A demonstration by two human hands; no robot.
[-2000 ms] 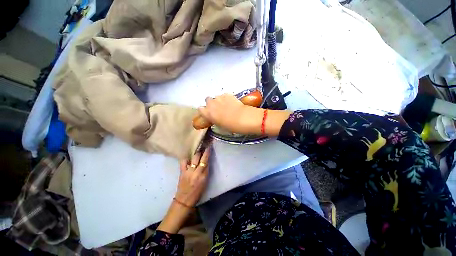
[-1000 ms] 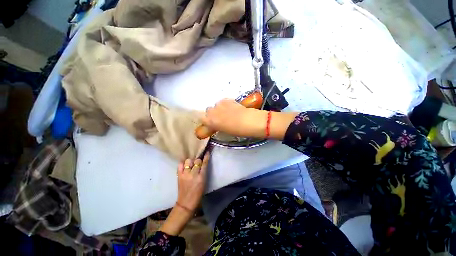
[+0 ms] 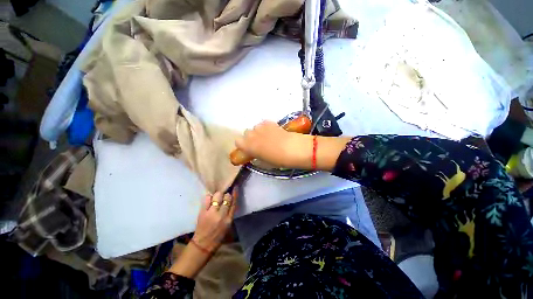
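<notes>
My right hand (image 3: 270, 145) is closed around the orange-brown wooden handle of the steam iron (image 3: 280, 173). The iron's rounded metal edge shows beneath the hand, at the sleeve end. The tan side of the garment (image 3: 140, 70) lies bunched on the ironing table, and its narrow sleeve (image 3: 204, 155) runs down to the iron. My left hand (image 3: 215, 225), with rings on two fingers, has its fingertips at the dark sleeve end beside the iron. Whether it grips or only presses the cloth is hard to tell.
The white ironing table cover (image 3: 146, 204) lies under the work. A metal support and dark hose (image 3: 311, 52) rise from the iron. A stained white rest cloth (image 3: 432, 82) lies at right. Plaid garments (image 3: 55, 216) hang at left, below a pale blue padded board (image 3: 61, 108).
My left hand has moved slightly down and left with the sleeve end, and the sleeve slants more steeply. My right hand stays on the iron. The whole view has also shifted a little.
</notes>
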